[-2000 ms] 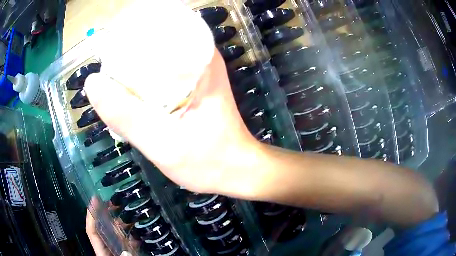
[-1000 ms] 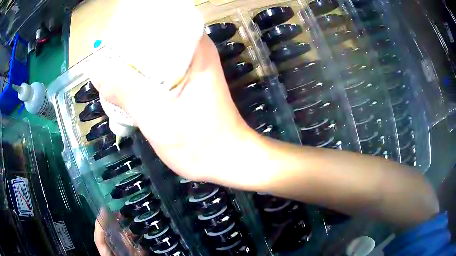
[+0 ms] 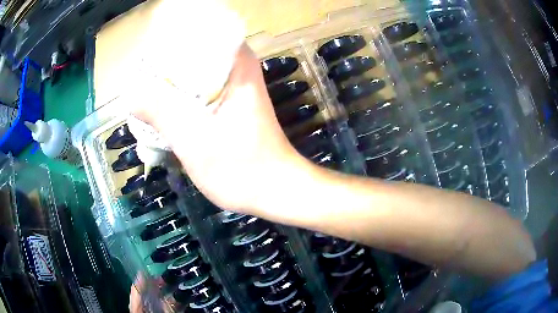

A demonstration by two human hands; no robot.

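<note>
My right hand [image 3: 232,140] is overexposed and closed around a white squeeze bottle [image 3: 150,147], whose narrow nozzle points down over the left row of black round parts [image 3: 162,226]. The parts stand on edge in rows in a clear blister tray [image 3: 92,147]. Lower parts in the left rows show pale rings and thin bright pins. My left hand [image 3: 144,293] is small and partly cut off at the lower left, by the tray's left edge; its fingers are blurred behind clear plastic, and whether it grips the tray cannot be told.
A second white dropper bottle [image 3: 55,139] stands on the green mat [image 3: 64,98] at the left, near a blue bin [image 3: 27,107]. A tan cardboard sheet [image 3: 293,19] lies under the tray's far part. Clear trays with a label stand at the lower left. A white round item [image 3: 446,307] is at the bottom right.
The tray, bottles and bin appear lower and slightly farther right in the view. The nozzle of the held bottle shows more clearly over the left row. My left hand has sunk towards the bottom edge.
</note>
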